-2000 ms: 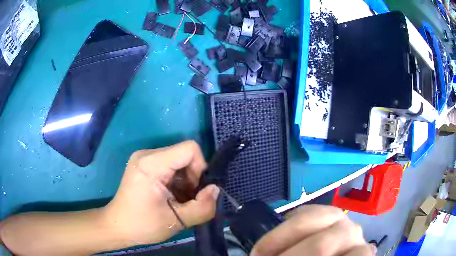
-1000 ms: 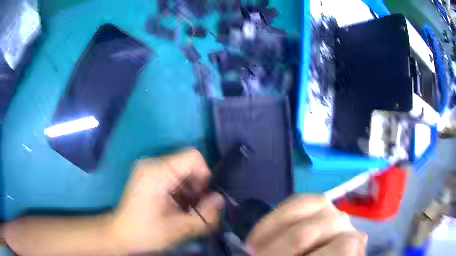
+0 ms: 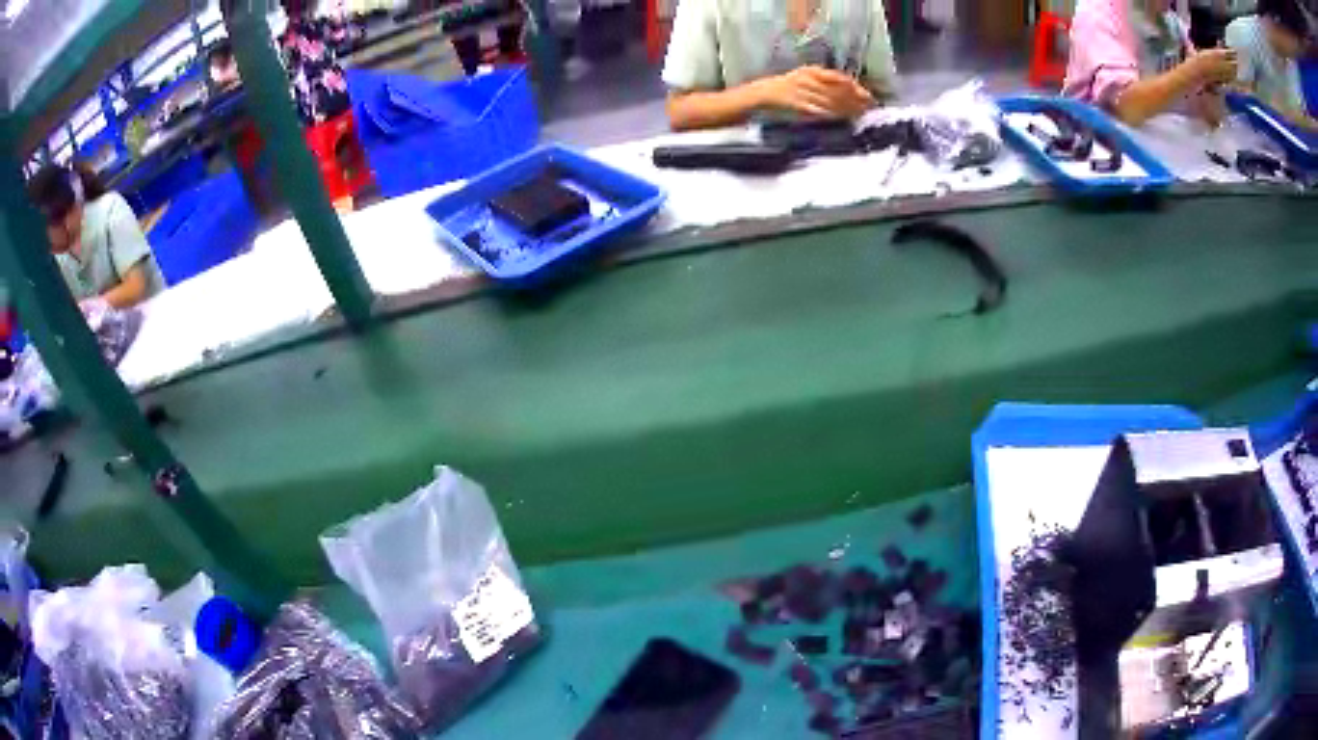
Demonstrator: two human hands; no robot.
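Neither of my hands is in the picture; the view has tilted up. Nearest in front, a loose pile of small black cover plates (image 3: 896,622) lies on the teal bench mat (image 3: 578,636). A dark glossy slab, perhaps a smartphone (image 3: 662,691), is cut off by the bottom edge. To the right, a blue tray (image 3: 990,578) holds a white and black screw feeder (image 3: 1207,506) and scattered dark screws (image 3: 1038,614). No headband or screwdriver shows close by.
A clear plastic bag (image 3: 441,586) with dark contents and more bags (image 3: 109,658) stand at left. A black headband (image 3: 966,257) lies on the green belt (image 3: 665,383). Green posts (image 3: 296,159) rise at left. Across the belt are blue trays (image 3: 542,275) and several people (image 3: 781,58).
The view has swung up from the bench to the belt and the people across it. Both hands, the held dark part, the screwdriver and the gridded black tray have left the picture.
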